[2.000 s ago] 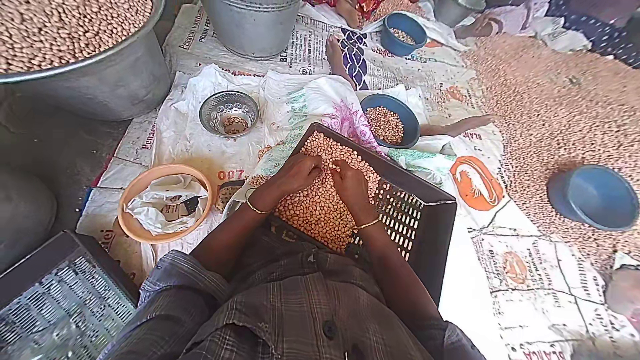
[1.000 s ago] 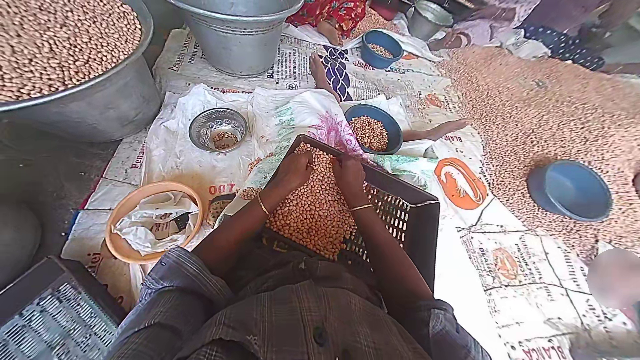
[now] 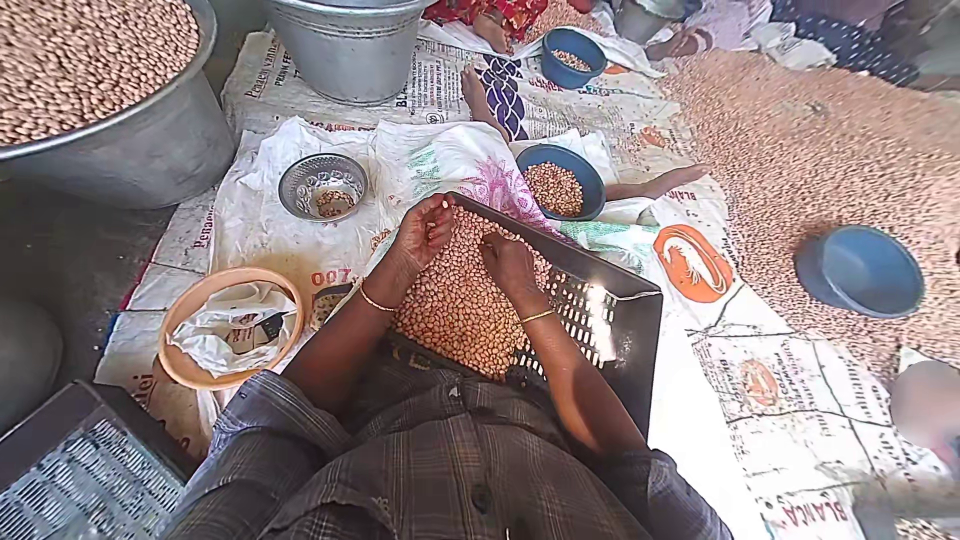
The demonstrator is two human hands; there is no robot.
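Observation:
A black slotted plastic crate (image 3: pixel 634 315) rests tilted across my lap, with a heap of pinkish-brown shelled peanuts (image 3: pixel 457 307) in it. At the heap's far left, by the crate's corner, my left hand (image 3: pixel 429 231) is raised with its fingers curled and a small pale piece at the fingertips, probably a peanut. My right hand (image 3: pixel 510 266) reaches into the top of the heap, its fingertips touching the nuts; whether it grips any is hidden. Beyond the crate stand a patterned metal bowl (image 3: pixel 289 187) with a few nuts and a blue plastic bowl (image 3: pixel 596 196) part full of nuts.
A large metal basin (image 3: pixel 172 142) heaped with nuts and a metal tub (image 3: pixel 352 56) stand at the upper left. An orange-tan basin (image 3: pixel 176 330) holds white plastic. Another slotted crate (image 3: pixel 142 427) lies lower left. Nuts (image 3: pixel 795 165) cover the right side around a blue tub (image 3: pixel 874 270). Other people's bare feet show beyond.
My left hand has come up from the nuts to the crate's far left corner, its palm turned more into view. The two hands, close together before, are now apart.

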